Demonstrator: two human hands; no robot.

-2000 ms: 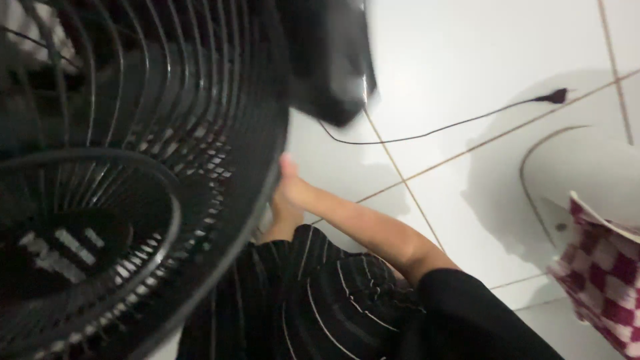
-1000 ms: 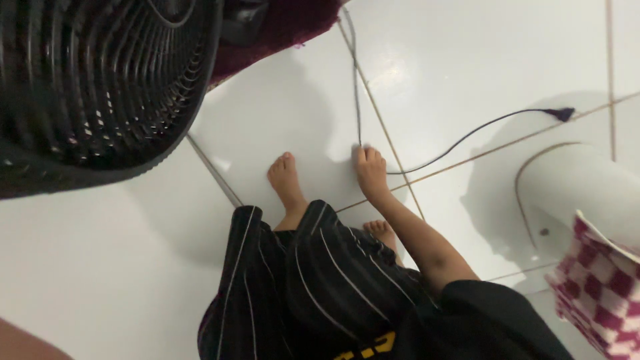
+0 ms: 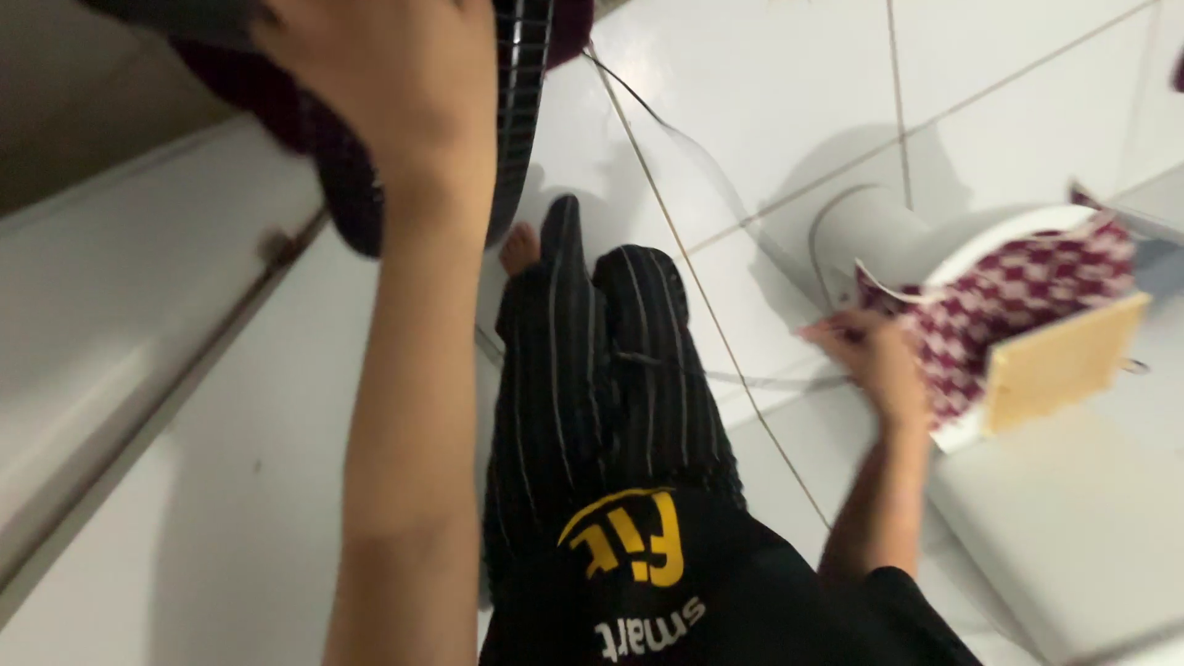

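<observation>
A black electric fan with a ribbed guard (image 3: 521, 102) stands at the upper left. My left hand (image 3: 379, 74) is over it, closed around a dark part of the fan; blur and the top edge hide its fingertips. At the right, my right hand (image 3: 865, 347) has its fingers closed on a thin dark cord (image 3: 777, 380). The cord hangs blurred across my striped trousers, and another stretch (image 3: 634, 95) runs near the fan. The plug cannot be made out. My right hand is just left of a maroon-and-white checked cloth (image 3: 999, 305).
The checked cloth lines a white, rounded container (image 3: 1013, 227), beside a light wooden board (image 3: 1068, 365) and a pale flat surface (image 3: 1064, 518). A dark maroon cloth (image 3: 566, 32) lies by the fan. A white ledge (image 3: 166, 231) is at left, above tiled floor (image 3: 758, 74).
My right hand has risen from the floor and moved right, with the cord in it. My left hand has come into view on the fan. The view has shifted.
</observation>
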